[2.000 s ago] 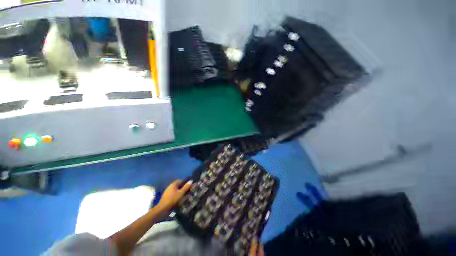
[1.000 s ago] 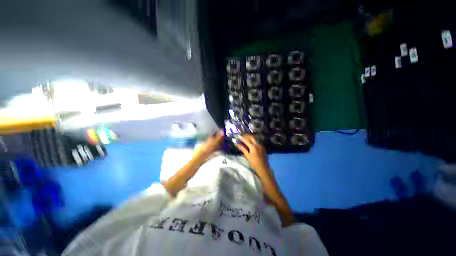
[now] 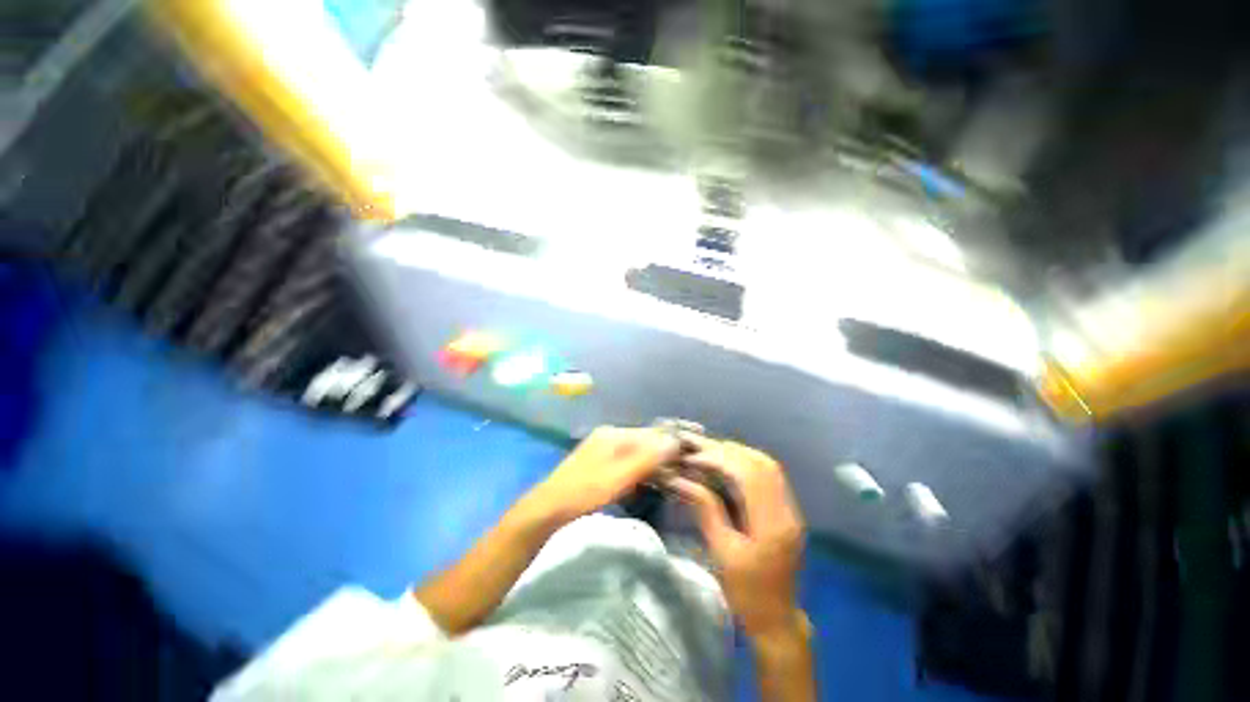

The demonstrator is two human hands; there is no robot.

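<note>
My left hand and my right hand meet in front of the machine's grey panel. Their fingertips close together around a small dark and silvery module, mostly hidden by the fingers. The picture is blurred. Behind them the machine's bright table shows, with a dark upright fixture near its front edge.
Red, lit green and orange-yellow buttons sit on the panel's left, two start buttons on its right. Yellow posts flank the opening. Dark stacked trays stand at left; dark stacks also show at right.
The view has swung from the tray of modules to the machine front. My hands have left that tray and are now together before the panel, around a small part.
</note>
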